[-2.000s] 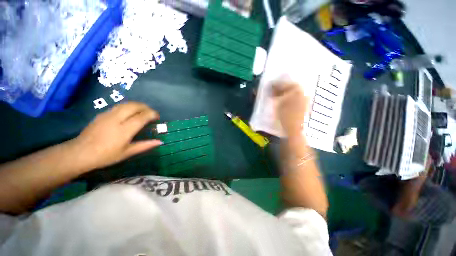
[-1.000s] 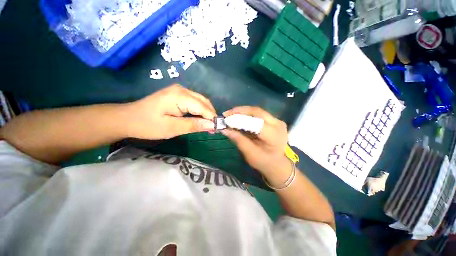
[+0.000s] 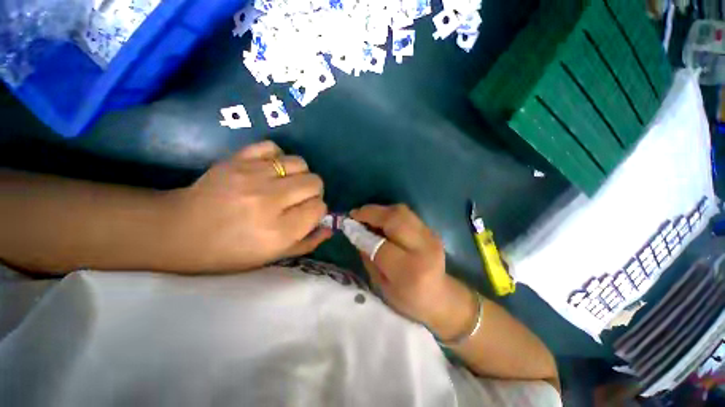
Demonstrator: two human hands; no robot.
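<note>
My left hand (image 3: 258,208) and my right hand (image 3: 409,266) meet low in front of my body. A small dark-edged square part (image 3: 333,222) is pinched between the fingertips of both hands. My right hand's index finger wears a white finger cot (image 3: 360,238) with a ring. Most of the part is hidden by the fingers. The green circuit board panel under the hands is not clearly visible.
A yellow utility knife (image 3: 494,261) lies right of my right hand. Beyond it are a stack of green panels (image 3: 584,95) and a white sheet (image 3: 556,262) with rows of dark-edged squares. White tabbed pieces (image 3: 318,40) and a blue bin (image 3: 119,79) lie beyond my left hand.
My right hand has come from the white sheet to meet my left hand, and both now hold the small part. The view has shifted closer, and the knife shows fully again.
</note>
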